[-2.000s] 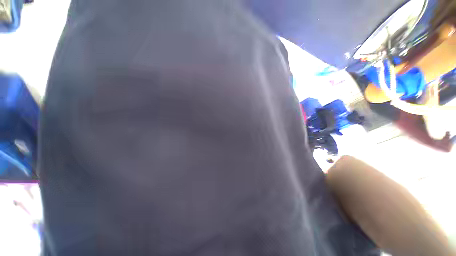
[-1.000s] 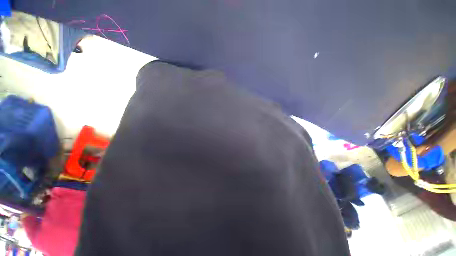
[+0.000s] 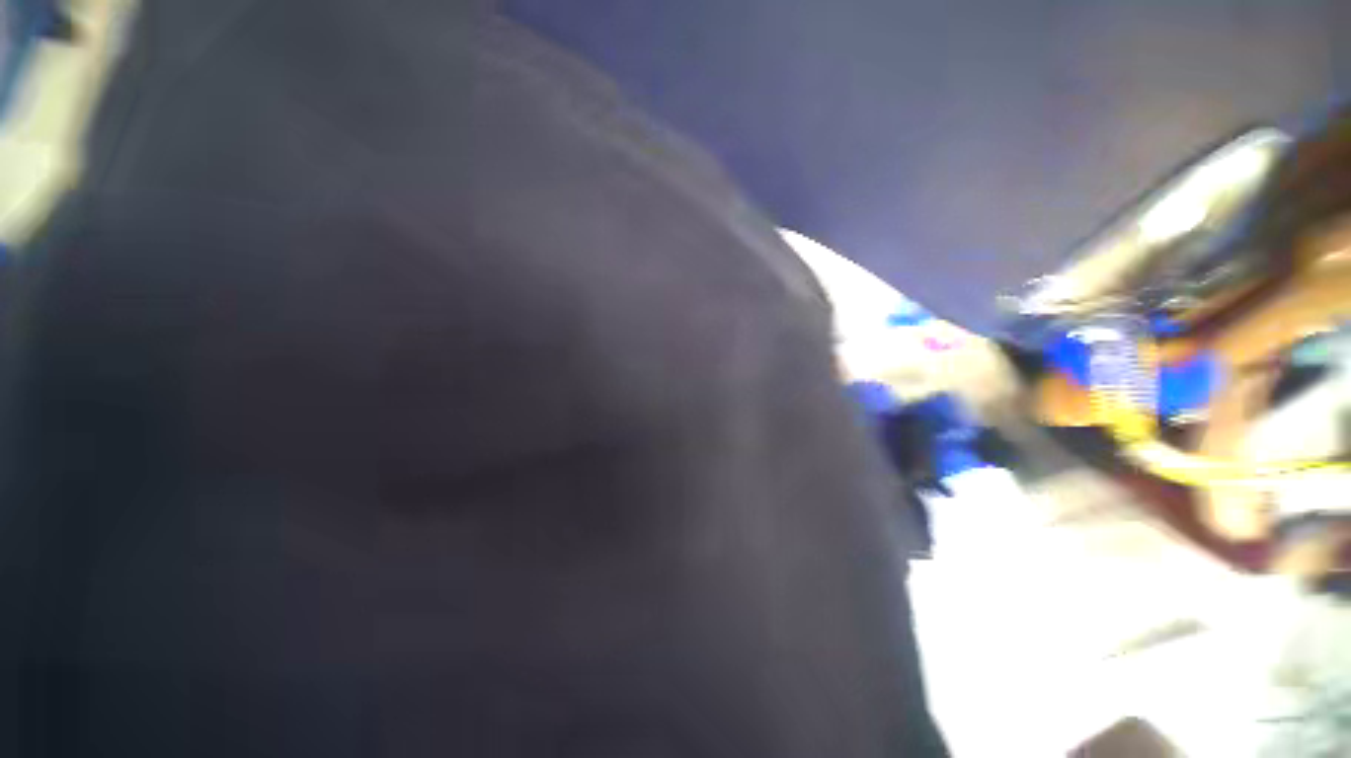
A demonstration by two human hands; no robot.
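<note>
The picture is blurred. The steam iron (image 3: 1163, 215) is at the right, tilted at the corner of the dark navy pressing table (image 3: 889, 119). Its silver plate shows as a bright slanted streak. A yellow hose (image 3: 1245, 474) runs from it to the right edge. No hand is seen on the iron. Neither my left hand nor my right hand can be made out. A small brown shape (image 3: 1133, 740) is cut off by the bottom edge at the right; I cannot tell what it is.
My dark clothing (image 3: 445, 415) covers the left and middle. Blurred blue and dark things (image 3: 933, 437) lie below the table's edge, beside a bright white floor area (image 3: 1008, 607). A pale, blue-edged thing (image 3: 45, 126) is at the top left.
The view has shifted, and my clothing covers more of the left. The red and blue things at the left have gone out of view. The iron appears higher and more blurred.
</note>
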